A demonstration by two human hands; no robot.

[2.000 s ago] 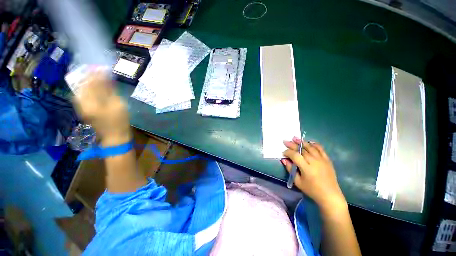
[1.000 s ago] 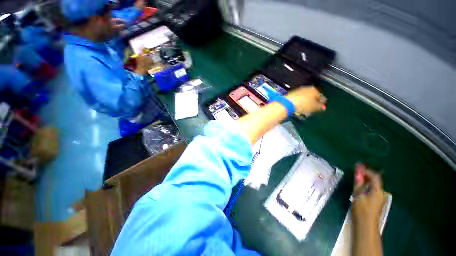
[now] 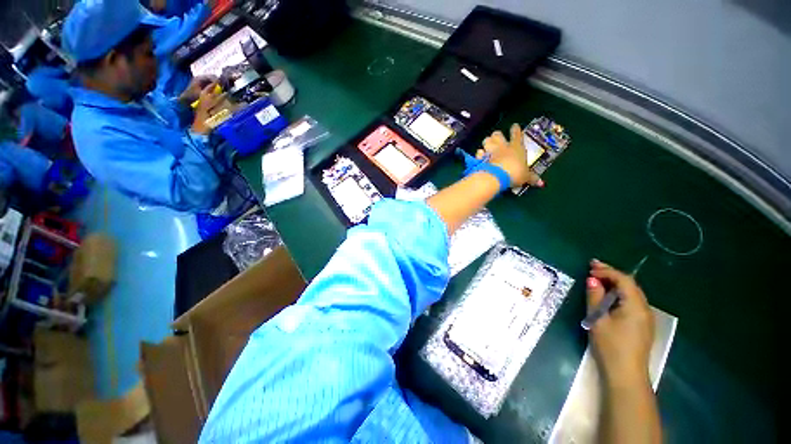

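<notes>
My left hand (image 3: 507, 158), with a blue wrist strap (image 3: 491, 170), grips a phone middle frame with board (image 3: 546, 143) beside the black tray (image 3: 512, 36). My right hand (image 3: 621, 319) holds slim grey tweezers (image 3: 600, 310) over the beige adhesive sheet (image 3: 663, 334), which it partly hides. Another phone middle frame (image 3: 503, 316) lies on a bubble wrap bag (image 3: 555, 290) in front of me. More bubble wrap (image 3: 473, 243) lies partly under my left sleeve. The tray holds an orange-red frame (image 3: 395, 156) between two silver ones (image 3: 427, 127).
A neighbouring worker in blue (image 3: 139, 130) sits at the left. A deep-blue bin (image 3: 250, 127) and clear-white packets (image 3: 284, 173) lie between us. An open brown carton (image 3: 238, 312) stands below the bench edge. Drawn circles (image 3: 675, 231) mark the green mat.
The view has turned left since the oldest frame. My left hand, blurred near the tray a second ago, now grips a frame. My right hand keeps the tweezers near the sheet.
</notes>
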